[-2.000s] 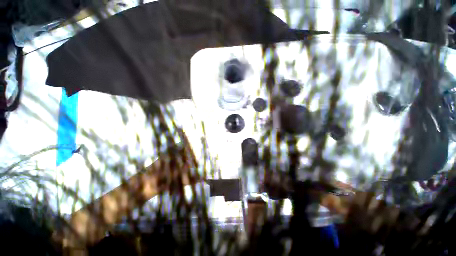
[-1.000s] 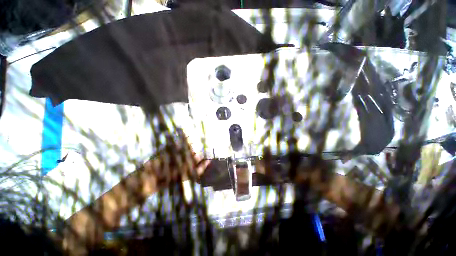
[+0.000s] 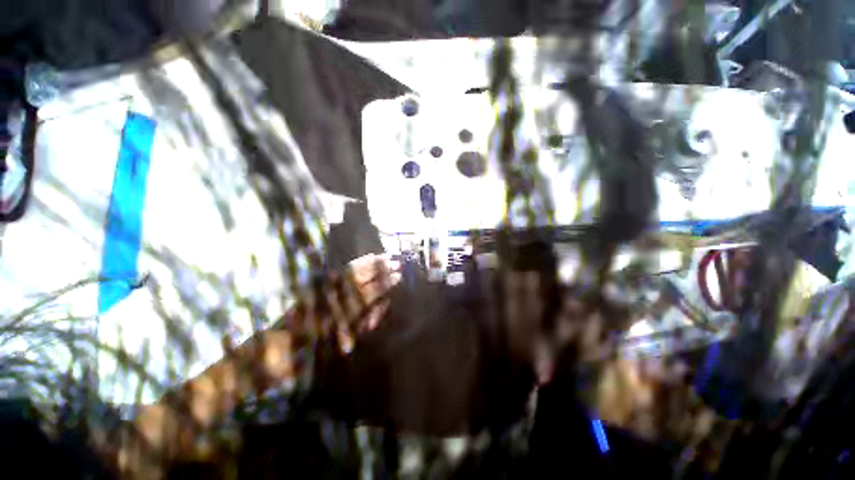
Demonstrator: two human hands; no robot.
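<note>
A dark fabric panel (image 3: 427, 352) lies in front of the needle area and spreads toward the lap. More dark cloth shows behind, left of the white sewing machine head (image 3: 384, 187). The presser foot area (image 3: 434, 262) is small and bright at the panel's back edge. My left hand (image 3: 370, 291) has its fingers at the panel's left edge, beside the foot. My right hand (image 3: 567, 314) is at the panel's right side, blurred and mostly hidden by dark strands. Whether either hand grips the cloth is hidden.
A blue tape strip (image 3: 127, 206) is stuck on the white table top (image 3: 202, 272) at left. Red loop handles (image 3: 714, 279), perhaps of scissors, lie right of the needle. A deep blue item (image 3: 600, 435) shows at lower right. Dark strands block much of the view.
The dark cloth behind the machine's left side has swung inward and away from the tape. A large dark piece now covers the area before the needle. The view has shifted, showing the red handles.
</note>
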